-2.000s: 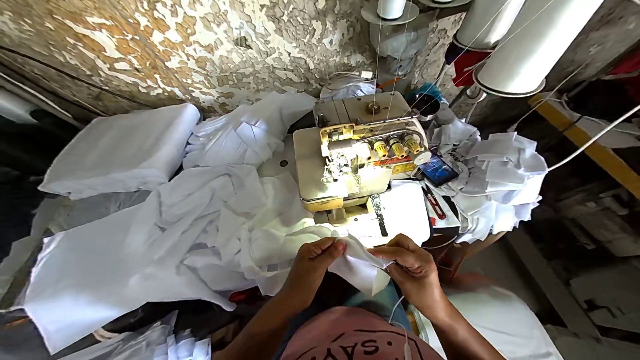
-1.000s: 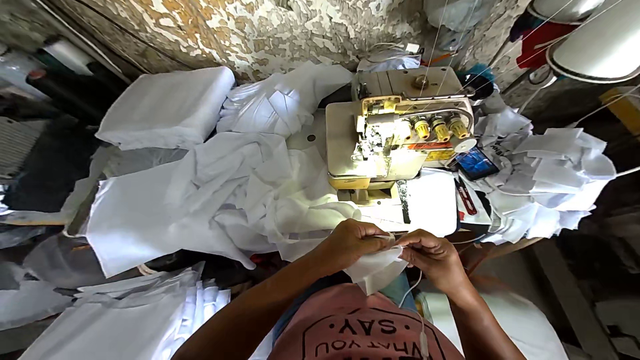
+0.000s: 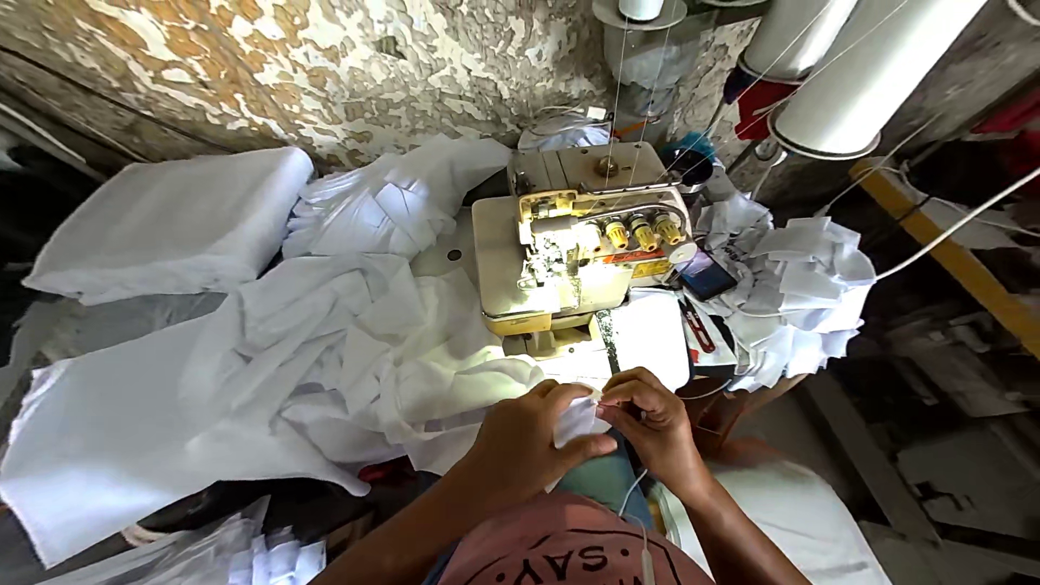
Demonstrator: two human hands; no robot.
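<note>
Above my lap, my left hand (image 3: 532, 435) grips a small piece of white fabric (image 3: 575, 420) between thumb and fingers. My right hand (image 3: 650, 418) pinches the edge of that piece, close beside the left fingertips. Just beyond both hands stands an overlock sewing machine (image 3: 569, 244), its lamp lit over the needle area. A long heap of loose white fabric (image 3: 325, 357) spreads over the table to the left and reaches close to my left hand.
A folded white fabric stack (image 3: 179, 211) and a bundle of white pieces (image 3: 382, 203) lie at the back left. Right of the machine are a phone (image 3: 705, 275), a red-handled tool (image 3: 699, 329) and a pile of white pieces (image 3: 804, 292). Thread cones (image 3: 877, 73) hang over the right.
My left hand has opened wider around the small fabric piece, its thumb now apart from the fingers. The piece shows bunched up smaller than before. The view has shifted.
</note>
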